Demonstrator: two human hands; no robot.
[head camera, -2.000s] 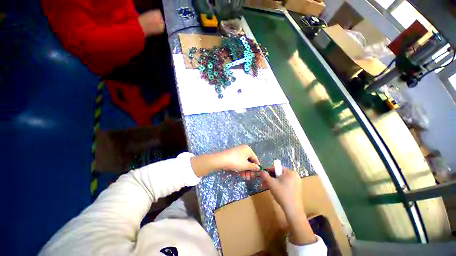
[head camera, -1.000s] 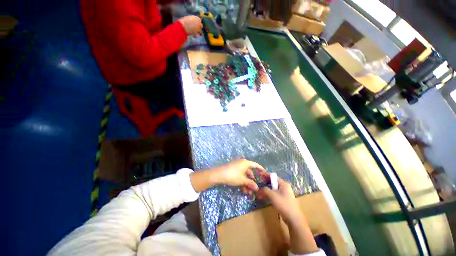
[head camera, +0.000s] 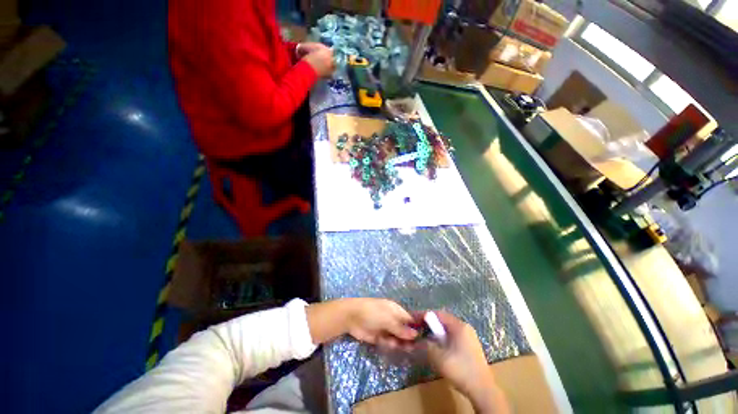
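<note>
My left hand (head camera: 374, 320) and my right hand (head camera: 460, 352) meet low in the middle of the view, over the bubble wrap (head camera: 396, 267). My left hand pinches a small dark part (head camera: 418, 326) with some red on it, mostly hidden by my fingers. My right hand holds a white-handled hand tool (head camera: 435, 325); its tip is hidden at the part. A tangled pile of small green wired parts (head camera: 376, 166) with red and dark leads lies on the white sheet (head camera: 356, 212) further up the bench.
A cardboard sheet (head camera: 502, 386) lies at the bottom edge. A green conveyor belt (head camera: 518, 218) runs along the right. A yellow-black device (head camera: 366, 87) stands beyond the pile. A person in red (head camera: 235, 81) sits at the far left side. An open box (head camera: 235, 279) is below the bench.
The view has tilted up, so the bench shows lower. My hands stay together; the white handle now leans more and the part is more covered. The person in red has both hands nearer the far bench.
</note>
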